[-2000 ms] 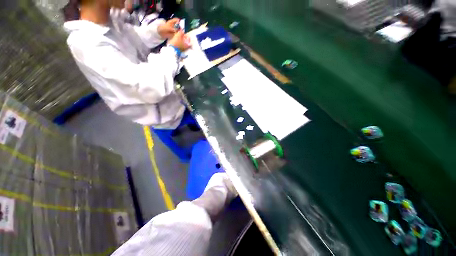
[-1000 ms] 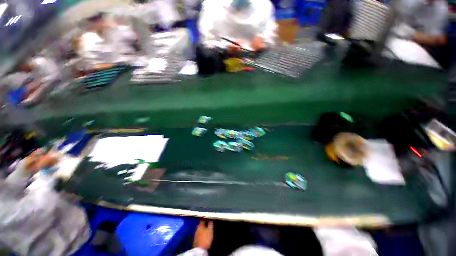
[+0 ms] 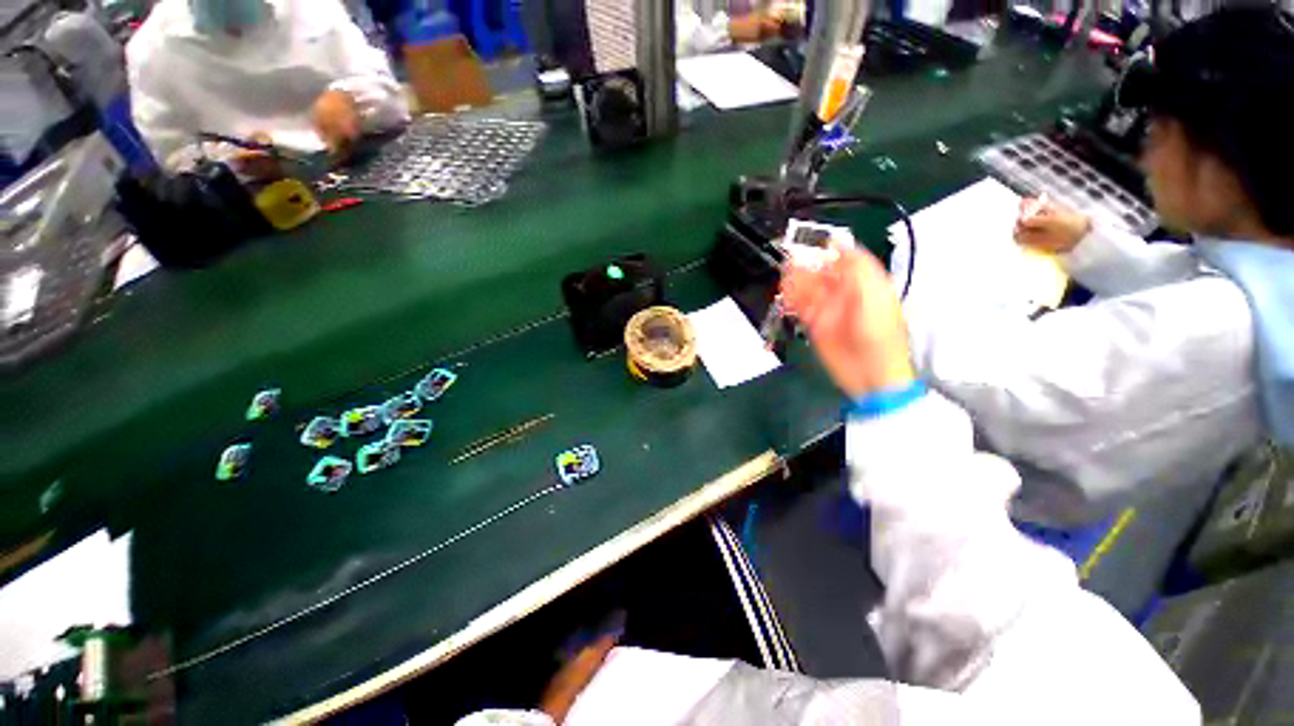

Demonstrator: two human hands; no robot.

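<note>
My right hand, with a blue band at the wrist, is raised at the soldering station, over its pale panel. Whether its fingers grip anything is hidden. My left hand is low, below the bench edge, dark and partly cut by my sleeve; its grip is unclear. One circuit board module lies alone on the green mat. The solder wire runs to it from the left. Thin brown tweezers lie behind it. Several other modules lie grouped at the left.
The tip cleaner pot stands beside a white paper, before a black box with a green light. A solder reel stand is at lower left. A coworker sits close at right; another sits across the bench. The pale bench edge runs diagonally.
The view has swung right. My right hand has come into view, raised at the soldering station. My left hand remains low by the bench edge. The lone module still lies on the mat.
</note>
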